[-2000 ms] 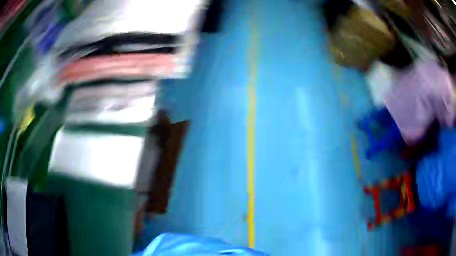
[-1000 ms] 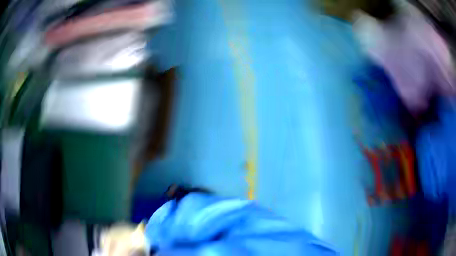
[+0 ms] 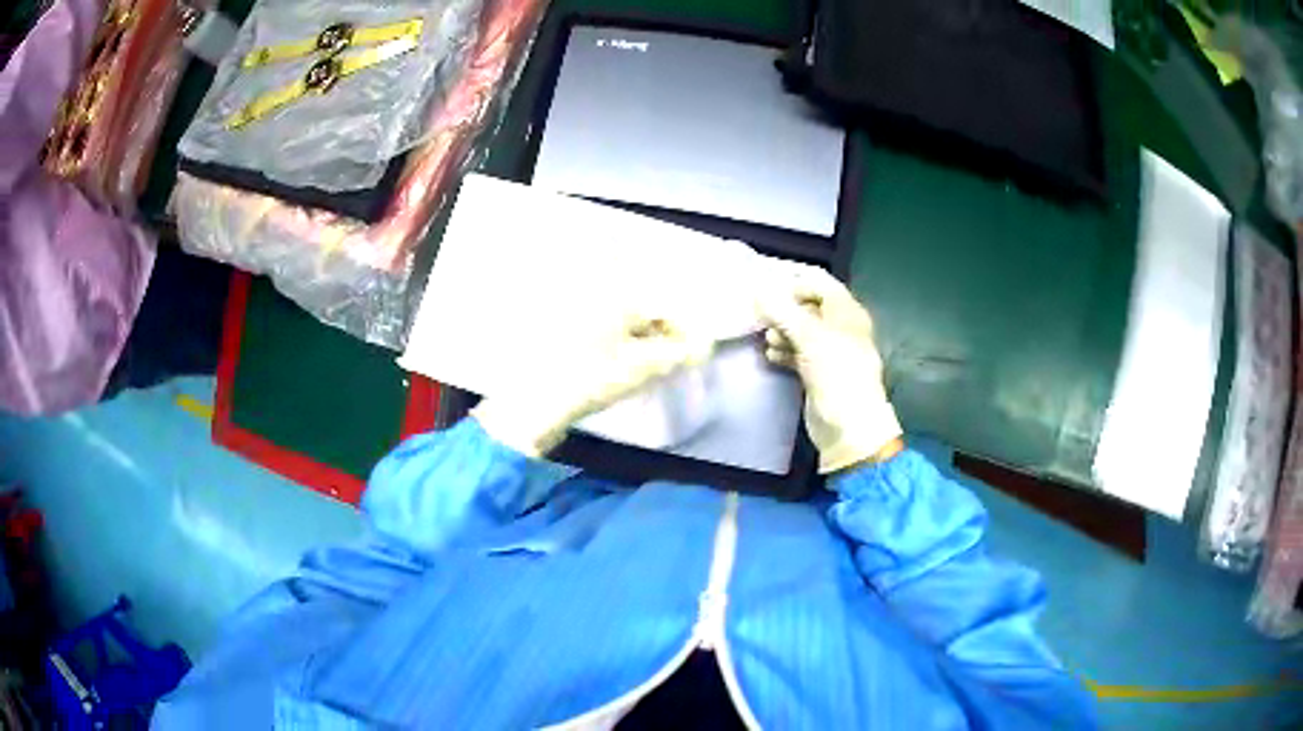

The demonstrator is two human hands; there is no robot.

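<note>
A matt white protective sheet (image 3: 557, 293) lies tilted over the middle of a black foam tray (image 3: 853, 200). My gloved left hand (image 3: 600, 379) is at the sheet's lower edge, its fingers closed on it. My gloved right hand (image 3: 829, 357) pinches the sheet's right end. A silver tablet unit (image 3: 693, 129) lies in the tray's far recess. A second silver tablet unit (image 3: 743, 421) shows in the near recess, partly hidden by the sheet and my hands.
A bagged watch tray (image 3: 322, 93) is at left, above a red-edged green board (image 3: 322, 386). Another black foam tray (image 3: 957, 86) is at the far right. A long white strip (image 3: 1165, 343) and bagged foam trays (image 3: 1257, 386) are at right. A pink sleeve (image 3: 65, 286) shows at far left.
The view has swung from the blue floor aisle to the bench. Both my gloved hands, the white sheet and the tray with tablet units are now in front of me.
</note>
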